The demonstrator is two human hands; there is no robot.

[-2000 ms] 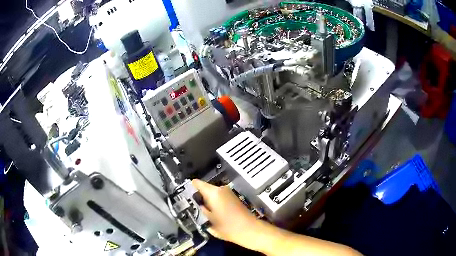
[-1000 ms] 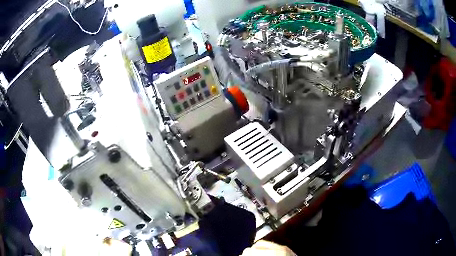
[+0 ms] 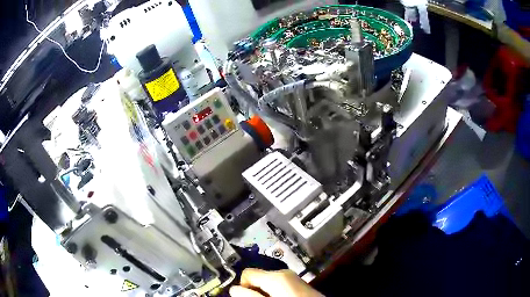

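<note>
A dark navy garment (image 3: 251,259) lies by the clamp area (image 3: 219,255) of the off-white button-sewing machine head (image 3: 125,249). My right hand (image 3: 272,282) is at the bottom edge, partly cut off, right of the clamp and against the garment. Its fingers are bent and their tips are unclear, so I cannot tell if they grip the cloth. My left hand is not clearly visible. The slotted cover (image 3: 283,183) stands right of the clamp. A thin bent metal rod lies beside the clamp. No button shows clearly at the clamp.
Behind are the control panel (image 3: 200,125) with red digits, an orange-red knob (image 3: 260,130) and a dark cylinder with a yellow label (image 3: 163,86). The green-lined bowl feeder (image 3: 401,32) holds many buttons. Dark cloth (image 3: 453,261) lies over a blue crate (image 3: 473,203) at right.
Two seconds ago my right hand was up at the clamp; it is now lower. One second ago my left hand showed at the bottom left, and more garment showed beside the head.
</note>
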